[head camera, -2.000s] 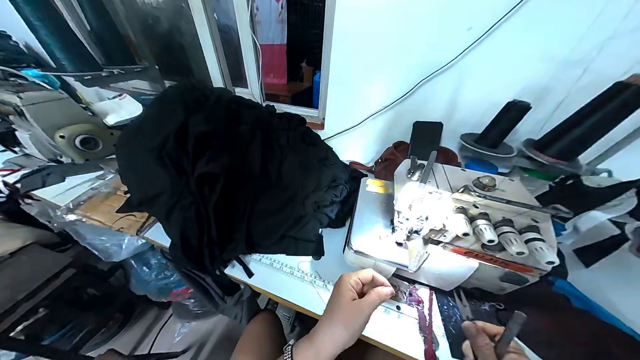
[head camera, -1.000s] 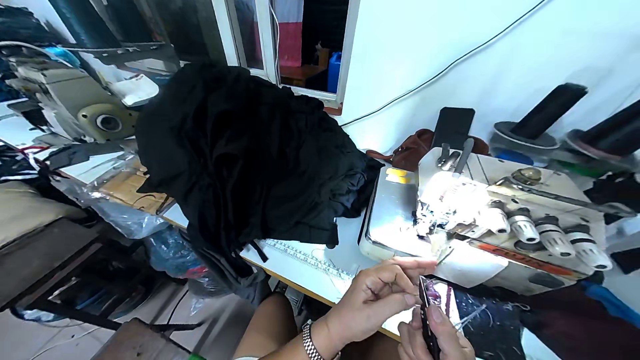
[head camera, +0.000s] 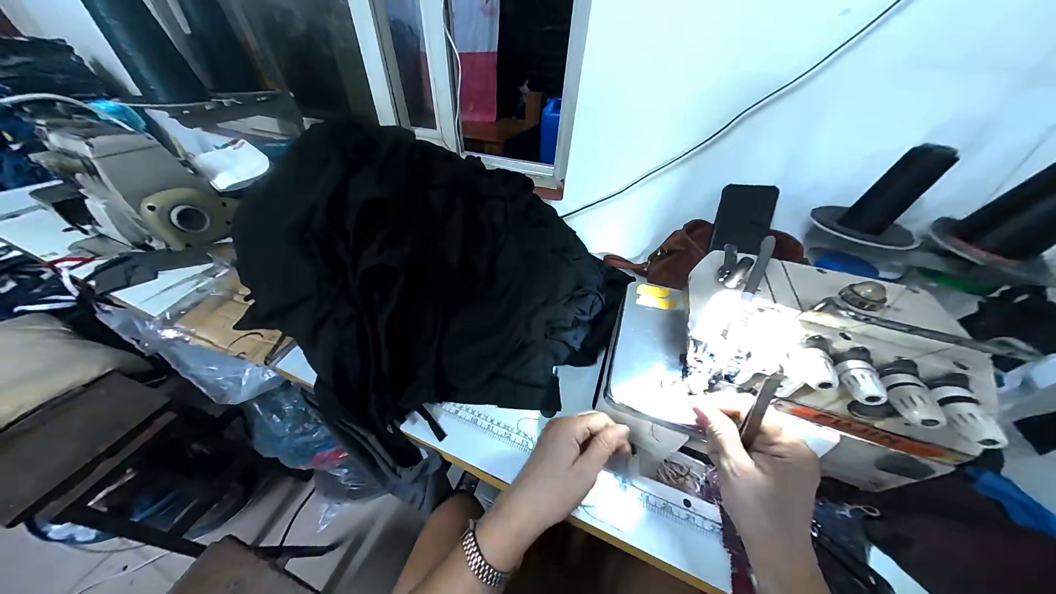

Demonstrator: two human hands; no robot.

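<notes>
My right hand (head camera: 763, 470) holds a slim dark metal tool, perhaps tweezers (head camera: 759, 412), at the front of an overlock sewing machine (head camera: 907, 330), just below its brightly lit needle area. To its left, my left hand (head camera: 577, 462) has thumb and forefinger pinched together over the table edge; whether a thread is between them cannot be told. Between the hands lies a small tangle of thread (head camera: 678, 474). A measuring tape (head camera: 487, 425) runs along the white table. Purple trim (head camera: 734, 544) hangs beside my right wrist.
A big heap of black fabric (head camera: 412, 272) stands left of the machine. Behind are a brown pouch (head camera: 681, 252), a dark phone-like object (head camera: 745, 216) and black thread cones (head camera: 899, 190). Another sewing machine (head camera: 157, 190) is at the far left, with plastic bags (head camera: 297, 429) below.
My right hand has risen with the tool to the machine's front. The hands, close together one second ago, are now apart, my left one nearer the fabric heap.
</notes>
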